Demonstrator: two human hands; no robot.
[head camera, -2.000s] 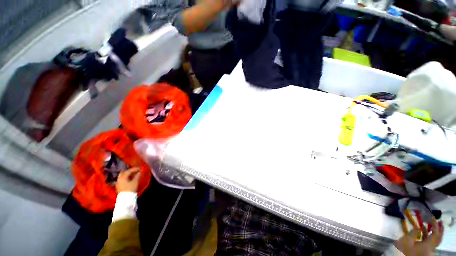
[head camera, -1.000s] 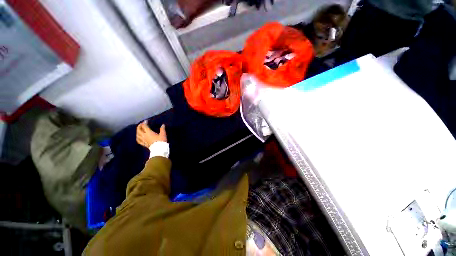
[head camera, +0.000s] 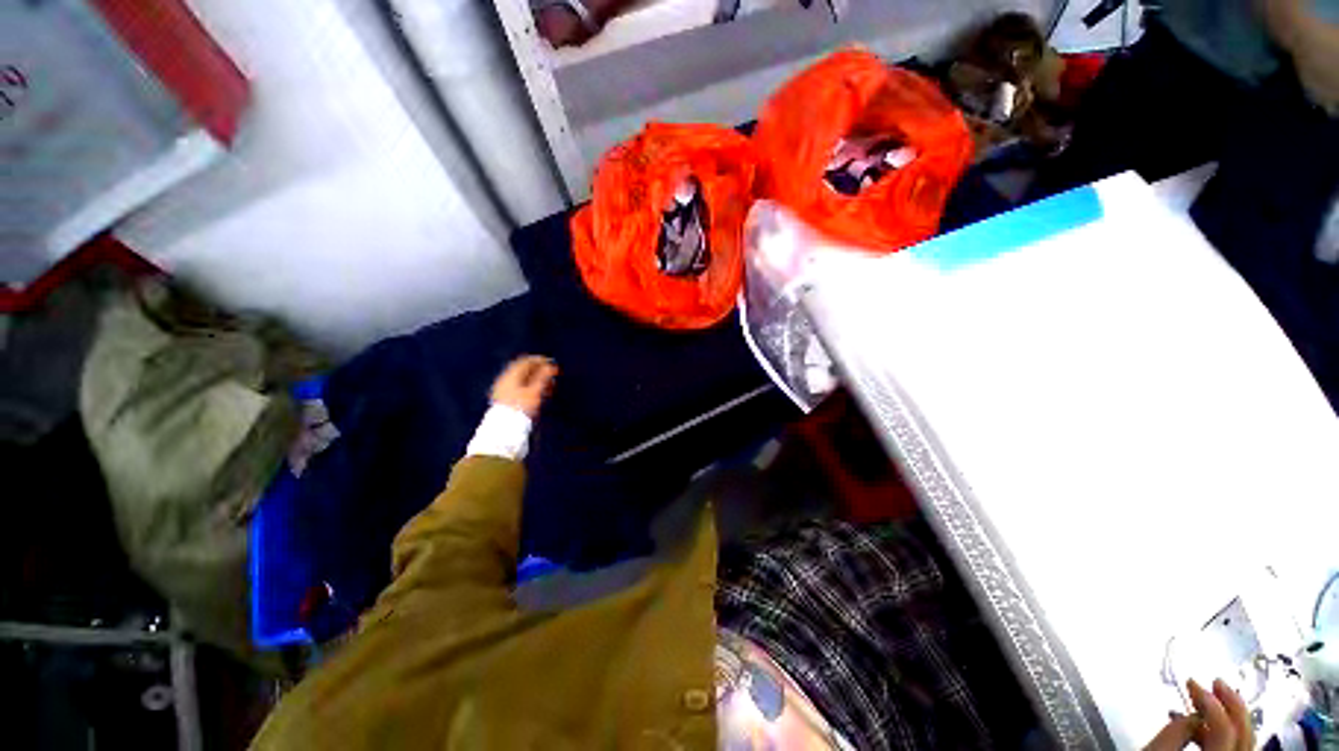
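Observation:
Navy cloth (head camera: 426, 385) lies spread to the left of the machine table, over a blue crate (head camera: 275, 565). My left hand (head camera: 524, 385) is on this cloth with its fingers drawn together; whether they pinch the cloth cannot be made out. My right hand (head camera: 1212, 722) is at the lower right edge of the picture, partly cut off, beside the machine's metal plate (head camera: 1226, 646). Its fingers point up, and I cannot tell whether it holds anything.
Two orange-red plastic bags (head camera: 610, 242) with striped pieces inside stand behind the cloth. A clear plastic bag (head camera: 778, 316) hangs at the corner of the white table (head camera: 1087, 411). Olive cloth (head camera: 176, 440) is at far left. Part of another person's arm (head camera: 1307, 44) shows at top right.
The view has swung left and down. My left hand has left the orange-red bag for the navy cloth, then moved right with its fingers drawn in. My right hand has come back into view.

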